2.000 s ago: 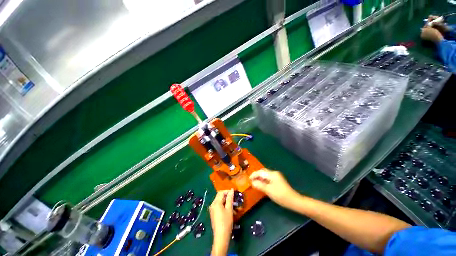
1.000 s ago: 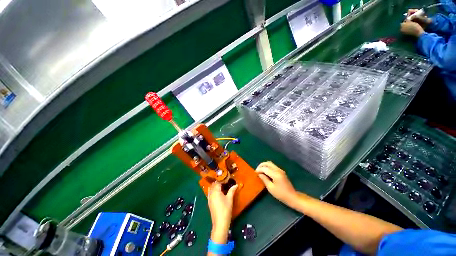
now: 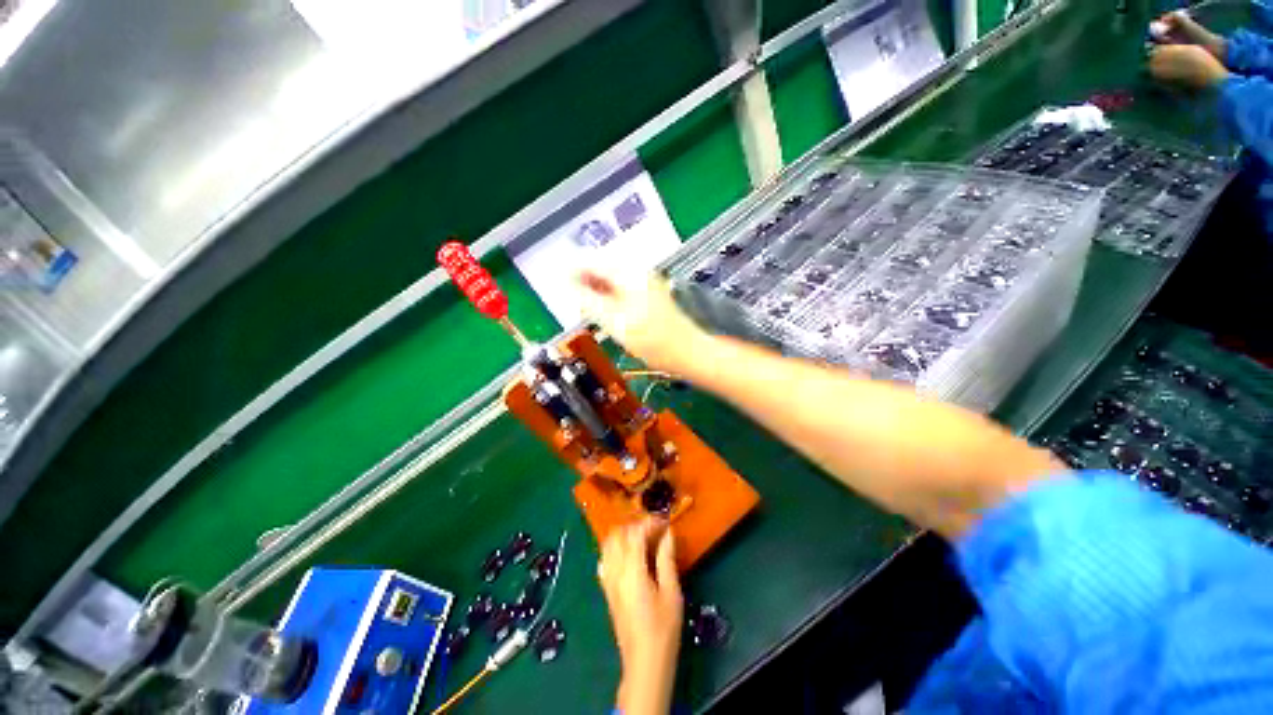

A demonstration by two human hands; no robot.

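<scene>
The orange toggle press [image 3: 715, 489] stands on the green bench mat, its red handle [image 3: 475, 281] upright. A black round part [image 3: 658, 496] sits in the nest under the plunger. My left hand [image 3: 639, 566] rests at the front of the orange base with its fingertips just below the part; whether they touch it is unclear. My right hand [image 3: 635, 319] is raised beside the press, to the right of the red handle and not touching it. It is blurred and looks empty, with the fingers apart.
A tall stack of clear blister trays [image 3: 894, 266] stands right of the press. Loose black parts [image 3: 503, 610], a yellow line [image 3: 468, 687] and a blue box [image 3: 349, 643] lie left. A lower tray [image 3: 1173, 433] is at right. Another person's hands [image 3: 1187, 56] show top right.
My right hand has moved from beside the orange base up toward the red handle. My left hand has drawn back from the nest, leaving the black part in it.
</scene>
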